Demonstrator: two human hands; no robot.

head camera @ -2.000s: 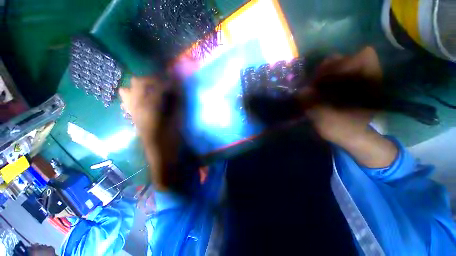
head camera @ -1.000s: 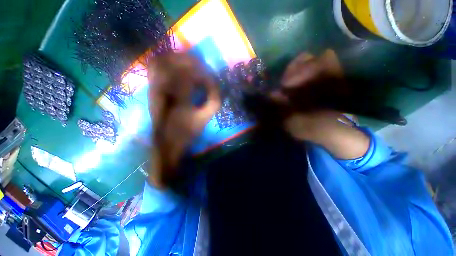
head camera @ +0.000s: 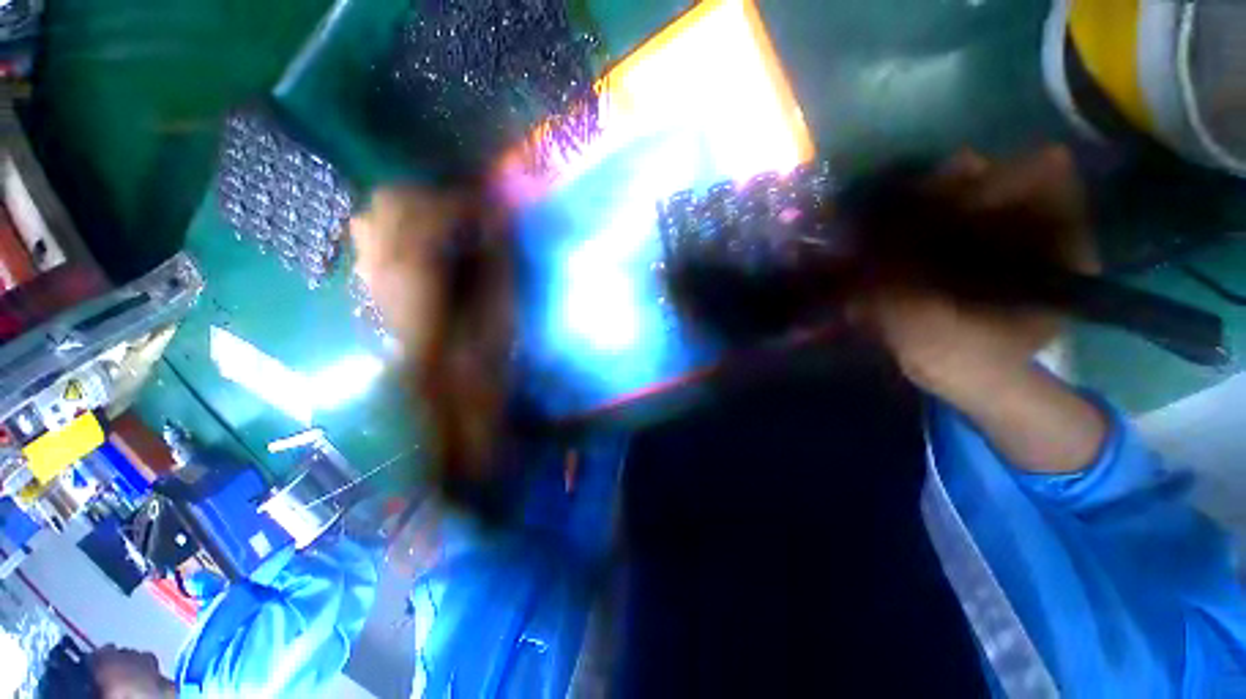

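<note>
A component panel (head camera: 752,208) with a grid of small round parts lies on the glaring mat (head camera: 717,82), which has an orange-red edge. My right hand (head camera: 977,287) is blurred and dark at the panel's right side, with a long black pen-like tool (head camera: 1161,321) in it. My left hand (head camera: 444,328) is a blurred shape at the mat's left edge; its fingers and anything in them cannot be made out. A dark spiky pile of loose components (head camera: 485,62) lies beyond the mat.
A second grey bumpy panel (head camera: 284,198) lies left on the green bench. A white tub (head camera: 1141,68) with a yellow band stands at the upper right. A glaring white slip (head camera: 260,372) and a blue box-shaped device (head camera: 219,512) are at lower left. Another person's sleeve (head camera: 294,621) shows there.
Compared with one second ago, the view has shifted, so the bench things sit further right. My left hand has moved back from near the panel to the mat's left edge. My right hand stays beside the panel.
</note>
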